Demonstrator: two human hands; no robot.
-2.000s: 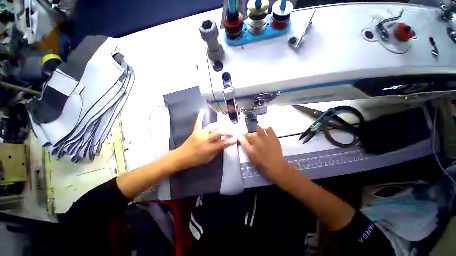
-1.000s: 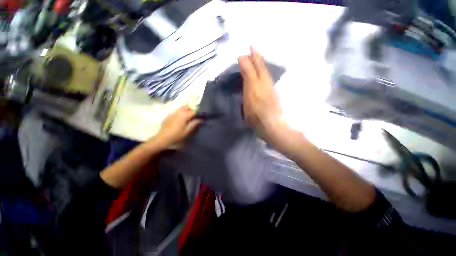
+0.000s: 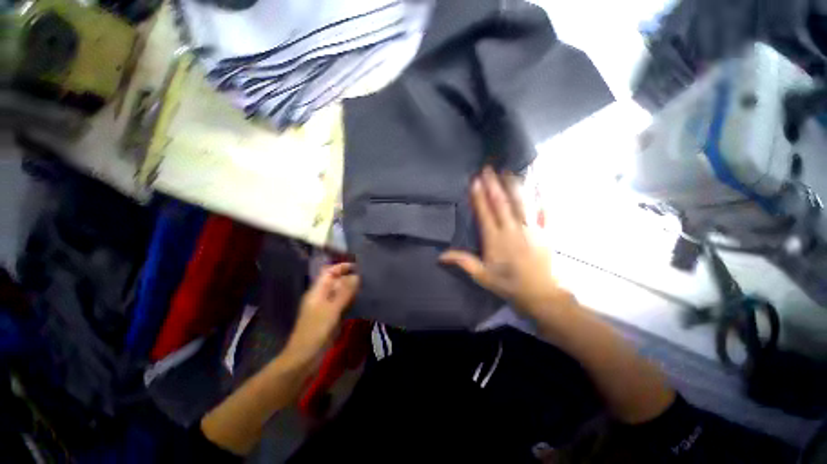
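Note:
A dark grey fabric panel [image 3: 408,163] lies spread out in front of me, its far end folded and rumpled. A short grey strip like a pocket welt or flap [image 3: 410,221] runs across its near part. My right hand [image 3: 508,240] lies flat on the panel's right side, fingers apart. My left hand [image 3: 328,294] is at the panel's lower left edge, fingers bent; whether it pinches the edge is unclear.
A stack of cut white pieces with dark edges [image 3: 317,54] lies at the far left. The white sewing machine head [image 3: 725,136] is at the right. Fabric scissors [image 3: 745,317] lie near the right front. Red cloth [image 3: 204,281] and blue cloth [image 3: 159,263] hang at the left.
The grey panel has moved left from the machine's needle area and now lies flat with the strip showing. My right hand has come down onto it. The view has swung left.

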